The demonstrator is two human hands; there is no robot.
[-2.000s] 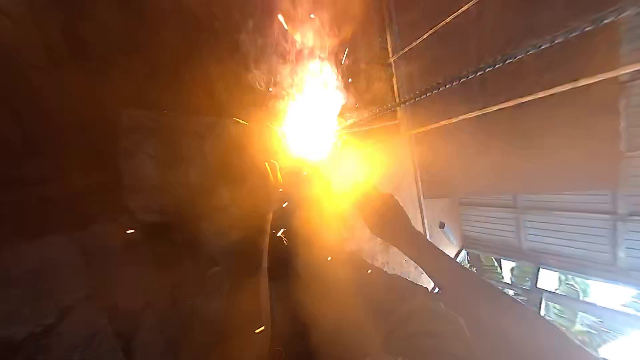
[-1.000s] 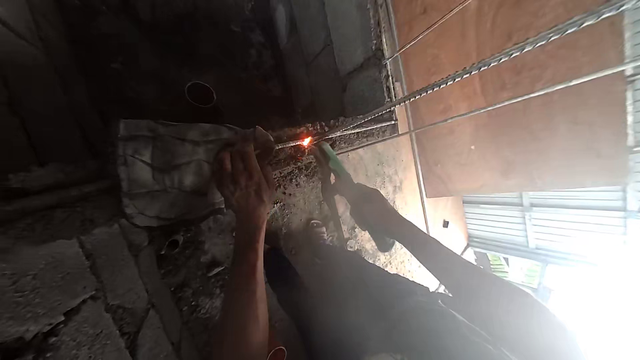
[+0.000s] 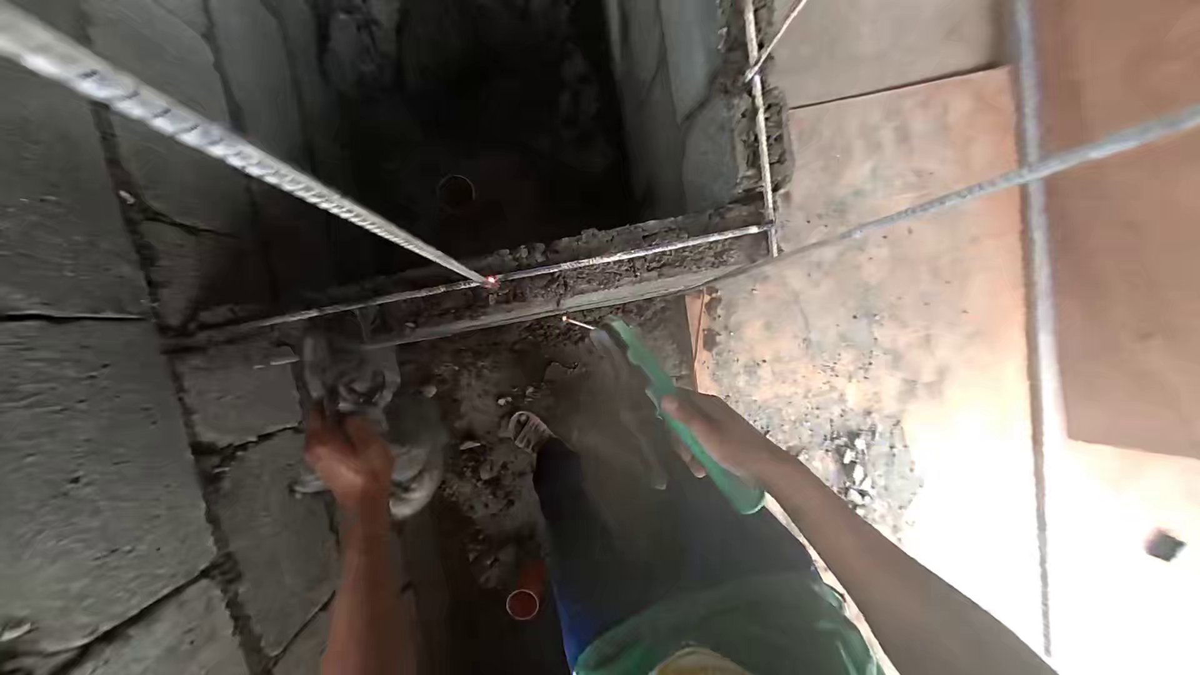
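Observation:
My right hand point(image 3: 708, 427) is closed around a green welding electrode holder point(image 3: 689, 422), with a short electrode point(image 3: 578, 323) at its end, its tip glowing faintly. My left hand point(image 3: 349, 455) grips a blurred grey cloth or glove point(image 3: 352, 370) beside the low wall. Above and between my hands, a ribbed steel rebar point(image 3: 253, 159) slants down to a thin steel rod point(image 3: 637, 253) lying along the wall top. A small red glow point(image 3: 491, 281) marks the spot where they meet. The electrode tip is apart from that joint.
Beyond the wall lies a dark pit point(image 3: 487, 112) between block walls. Another rod point(image 3: 762, 141) runs along the right wall top, and a long rod point(image 3: 984, 183) crosses at the right. A red pipe end point(image 3: 522, 603) is near my foot point(image 3: 530, 431). Board panels point(image 3: 891, 169) stand at the right.
The bright arc and sparks are gone, leaving a small glow at the joint. The electrode tip has moved away from the joint. The view has shifted strongly.

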